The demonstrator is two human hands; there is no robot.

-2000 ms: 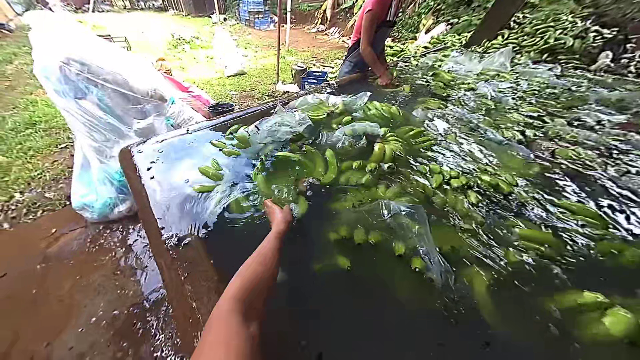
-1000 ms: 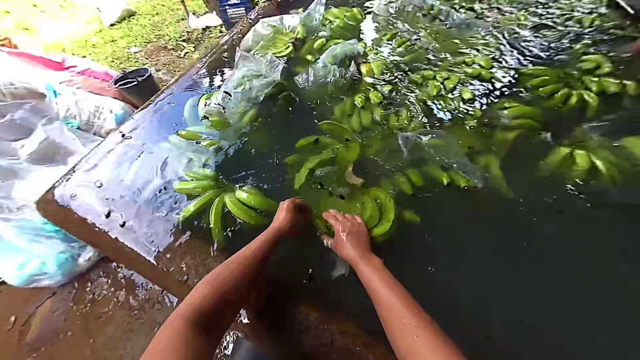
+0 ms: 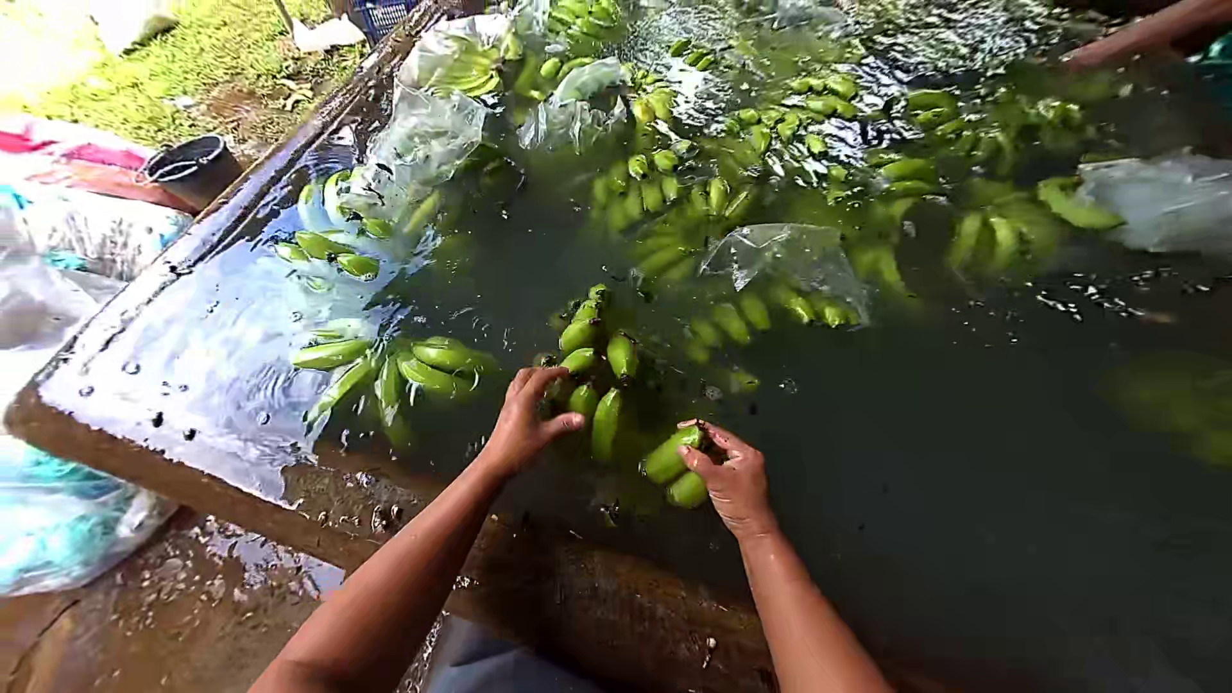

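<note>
Green bananas float in a tank of dark water. My left hand (image 3: 527, 419) is at the near left edge of a partly sunken bunch of green bananas (image 3: 606, 414), thumb and fingers apart; whether it grips the bunch I cannot tell. To the right, my right hand (image 3: 731, 474) holds a small piece with green bananas (image 3: 674, 462) between thumb and fingers, low at the water's surface. Another green banana hand (image 3: 390, 375) floats left of my left hand. A clear plastic sheet (image 3: 789, 260) lies on the water beyond my hands.
The tank's wet rim (image 3: 183, 481) runs along the near and left sides. Outside stand a black bucket (image 3: 195, 171) and plastic bags (image 3: 72, 510). More bananas and plastic float farther back. Another person's arm (image 3: 1145, 34) reaches in at the top right.
My right hand, out of view two seconds ago, now has a small piece of bananas in its fingers. My hands are farther apart than one second ago.
</note>
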